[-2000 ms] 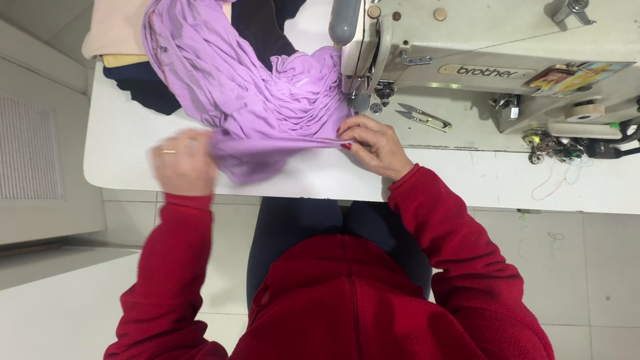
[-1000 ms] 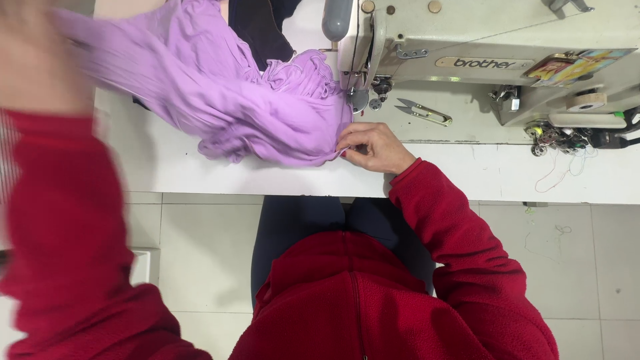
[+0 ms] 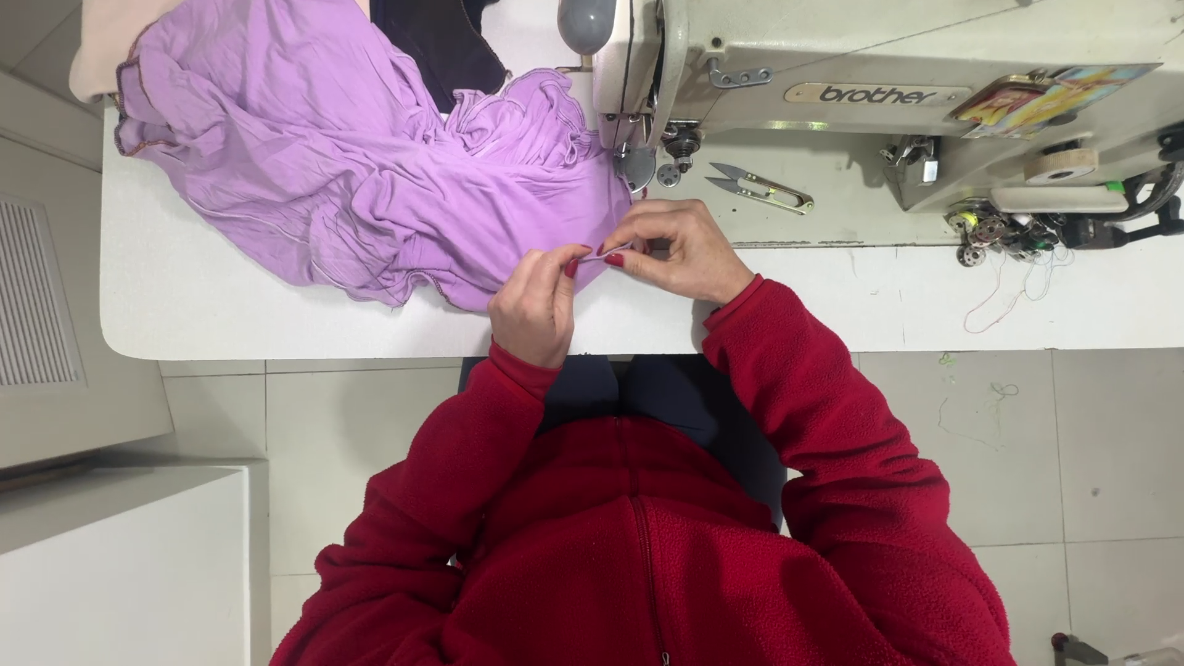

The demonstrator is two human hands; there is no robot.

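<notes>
A crumpled lilac knit fabric (image 3: 370, 176) with dark-stitched edges lies over the left of the table, its right end beside the presser foot area of a Brother sewing machine (image 3: 832, 55). My left hand (image 3: 538, 301) pinches the fabric's edge between thumb and fingertips. Close to its right, my right hand (image 3: 680, 248) pinches the same edge, just in front of the needle area. The needle tip is hidden. Thread snips (image 3: 763, 189) lie on the machine bed, right of the fabric and behind my right hand.
Dark fabric (image 3: 439, 46) and a peach cloth (image 3: 102, 55) lie at the back left. Metal bobbins (image 3: 971, 231) with loose threads sit at the right. The white table's front edge (image 3: 231, 357) runs close to my body. A white cabinet (image 3: 129, 555) stands at lower left.
My left hand, blurred at the far left one second ago, has come in beside my right hand and now pinches the fabric edge. The lilac fabric lies more spread out to the left.
</notes>
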